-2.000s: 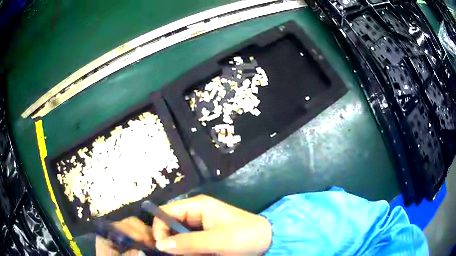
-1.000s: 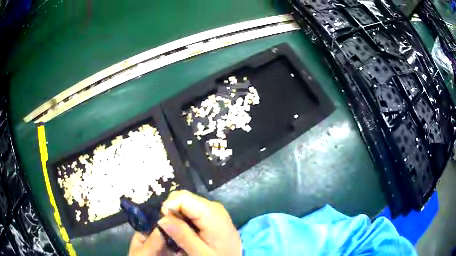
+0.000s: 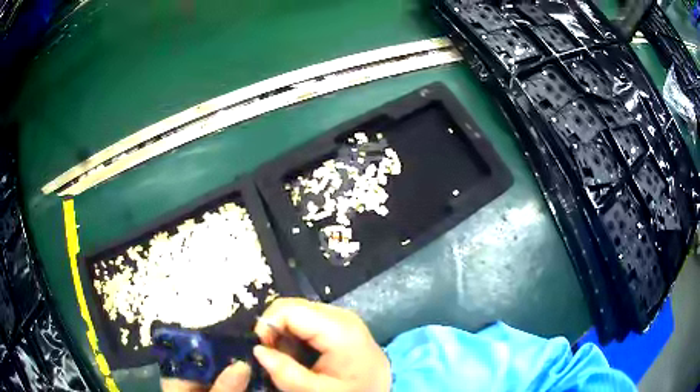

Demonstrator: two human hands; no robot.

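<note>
A dark blue housing (image 3: pixel 184 354) with round holes on its face is held low over the front edge of the left parts tray. My left hand (image 3: pixel 219 380) holds it from below; only fingertips show, the rest is cut off by the picture's bottom edge. My right hand (image 3: pixel 322 348) is beside it, fingers pinched round something dark and slim, too blurred to name. Small white to cream pieces (image 3: pixel 201 268) cover most of the left tray (image 3: pixel 142 243). The right tray (image 3: pixel 464 145) holds a smaller scattered heap (image 3: pixel 338 187) with greyish scraps among it.
Stacked shiny black blister trays (image 3: pixel 599 145) with dark square parts stand at the right. More glossy black plastic (image 3: pixel 31 337) is at the left edge. Pale strips (image 3: pixel 261 103) cross the green bench behind the trays. Yellow tape (image 3: pixel 74 260) runs down the left side.
The housing has turned so its holed face shows. The slim grey tool seen across my right hand earlier is no longer clearly visible. The view has shifted, so the trays sit lower in the picture.
</note>
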